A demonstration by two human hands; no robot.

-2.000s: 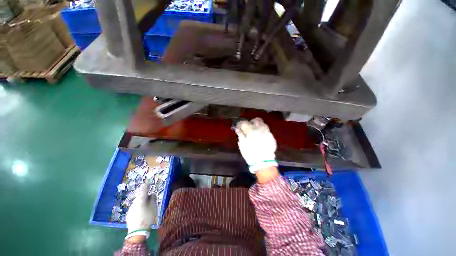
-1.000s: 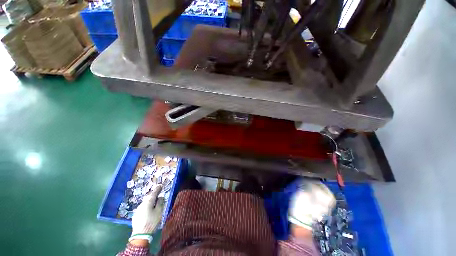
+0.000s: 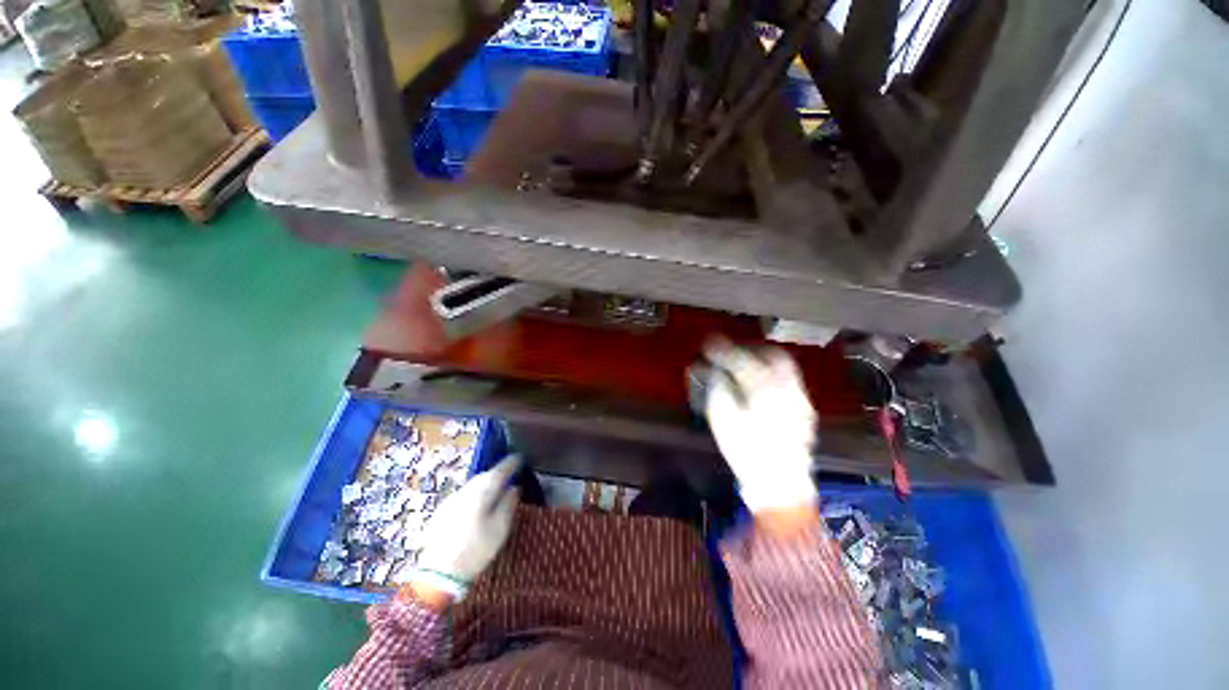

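Note:
My right hand [image 3: 763, 421], in a white knit glove, is blurred over the front of the red work surface [image 3: 593, 361]. Its fingertips pinch a small dark-grey metal workpiece [image 3: 698, 386], blurred too. My left hand [image 3: 466, 528], gloved, is over the right edge of the left-hand parts bin [image 3: 307, 506], by my lap; whether it holds anything is hidden. The metal fixture [image 3: 634, 311] sits under the crossbar, partly hidden by it. The slotted clamp bar [image 3: 488, 302] is left of it.
The thick grey crossbar [image 3: 634, 256] spans above the table, with dark rods [image 3: 674, 101] behind. The blue right-hand parts bin [image 3: 991, 573] holds jumbled parts. A red-handled tool [image 3: 892, 452] and wire lie at the table's right end. A white block [image 3: 801, 330] is under the crossbar.
My right hand has moved from the right-hand bin up to the red surface, now with a small part. My left hand has moved from inside the left bin rightward to its edge.

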